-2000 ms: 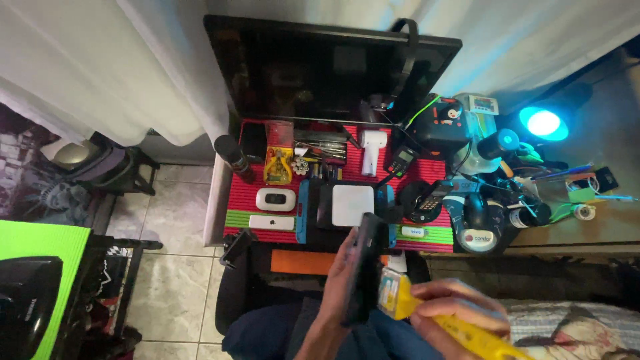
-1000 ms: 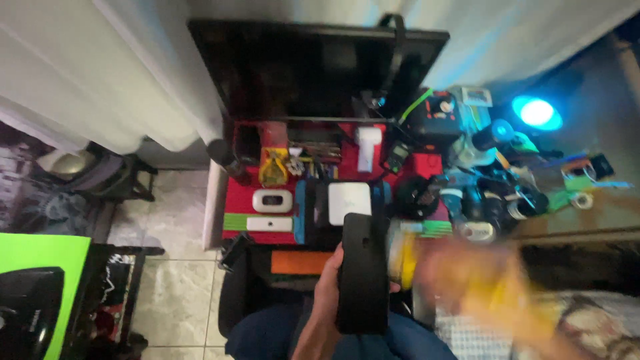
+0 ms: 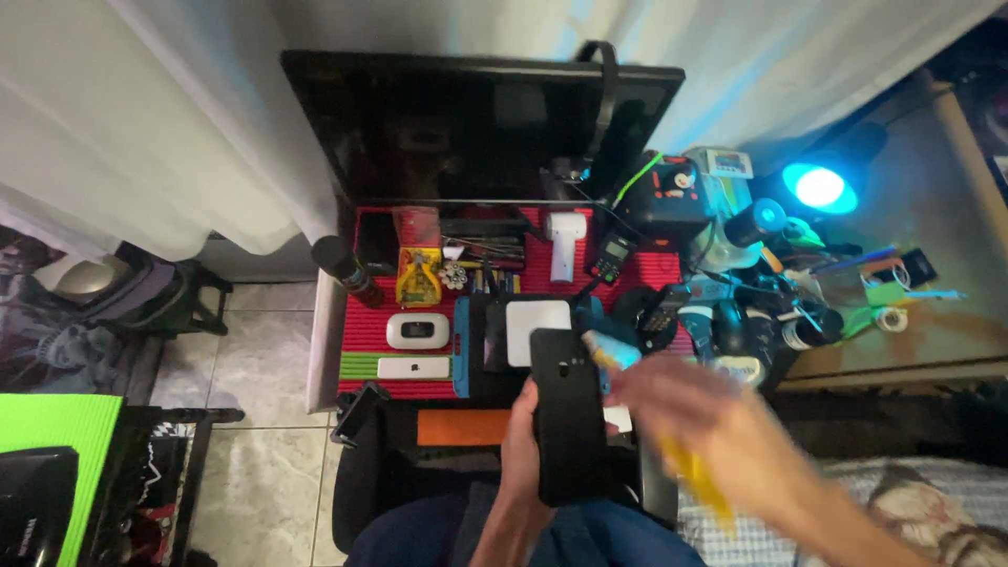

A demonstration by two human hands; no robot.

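My left hand point(image 3: 521, 453) grips a black smartphone point(image 3: 568, 429) above my lap, its back with the camera holes facing up. At the phone's right, my right hand point(image 3: 693, 402) is blurred by motion and closed around a brush with a yellow handle point(image 3: 697, 480). The brush's pale head point(image 3: 610, 348) points up and left, close to the phone's upper right corner; whether the two touch I cannot tell. Beyond the phone's top end lies a square white device point(image 3: 538, 323) on a dark, blue-edged pad.
A large monitor point(image 3: 488, 134) stands at the back of the red ribbed mat point(image 3: 358, 315). Yellow-handled pliers point(image 3: 419, 276), a white handheld device point(image 3: 563, 244), a card terminal point(image 3: 614, 256) and a white case point(image 3: 417, 331) lie there. Bottles and a lit blue lamp point(image 3: 819, 189) stand at right.
Two seconds ago the phone was edge-on with the brush against it; now its back faces up. My right hand swung away to the right and has come back nearer the phone.
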